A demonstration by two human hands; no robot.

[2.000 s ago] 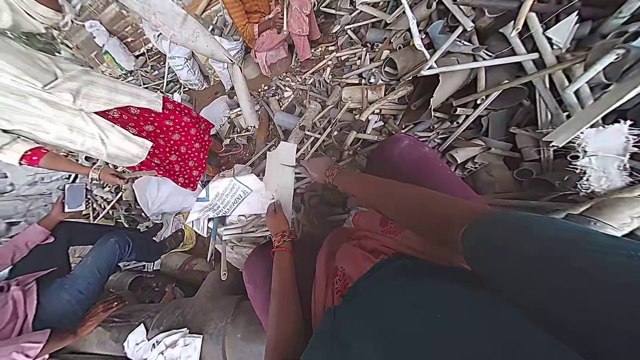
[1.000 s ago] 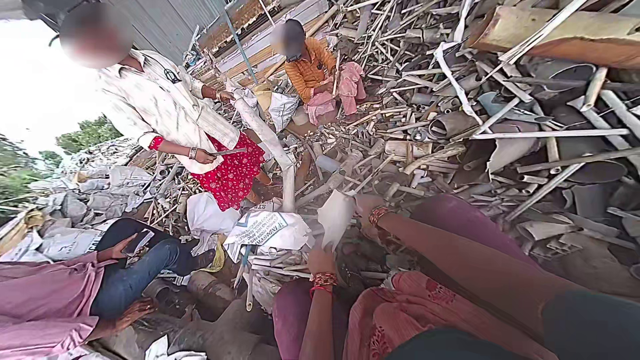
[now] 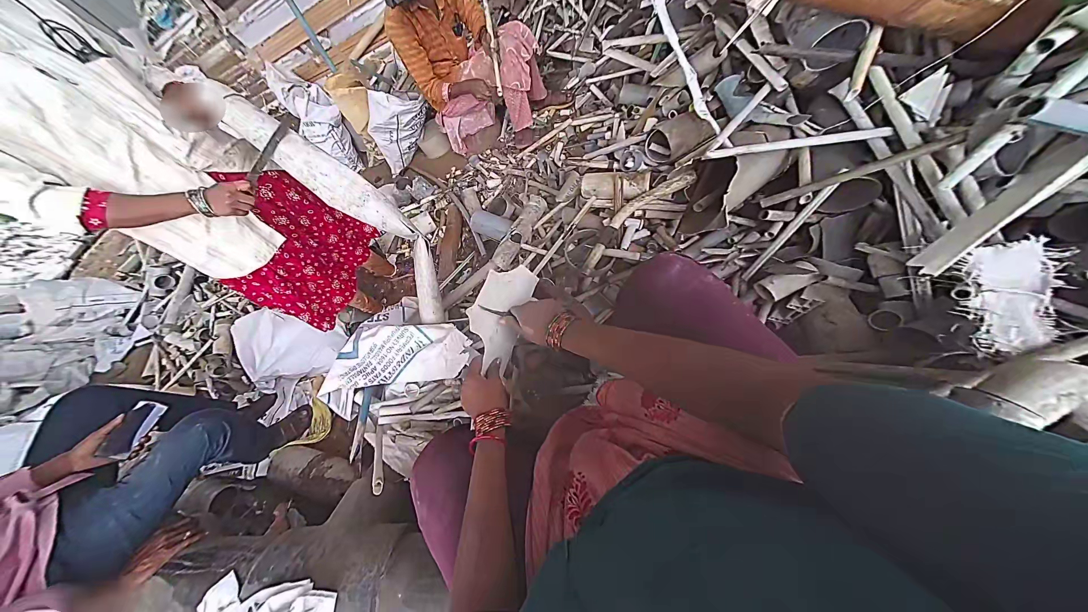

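A pale, jagged flat piece (image 3: 507, 291), likely plastic, is in front of me. My left hand (image 3: 484, 393) is closed around its narrow lower end. The fingers of my right hand (image 3: 540, 321) grip its right edge near the middle. A thin dark line crosses the piece between its upper and lower parts; whether that is a gap or a blade, I cannot tell. Just left of my hands lies a white printed sack (image 3: 399, 357), with thin pipe offcuts (image 3: 416, 404) beneath it.
Scrap pipes (image 3: 680, 161) are heaped ahead and to the right. A person in a red patterned garment (image 3: 297, 246) holds a dark blade (image 3: 270, 149) by a long white pipe (image 3: 314, 161). A person in orange (image 3: 438, 51) sits farther back. Another in jeans (image 3: 127, 501) holds a phone (image 3: 136, 429).
My right hand, a little apart from the pale piece one second ago, now touches it. The person in red has moved the nearer hand, which now holds a blade by the pipe. The view has shifted.
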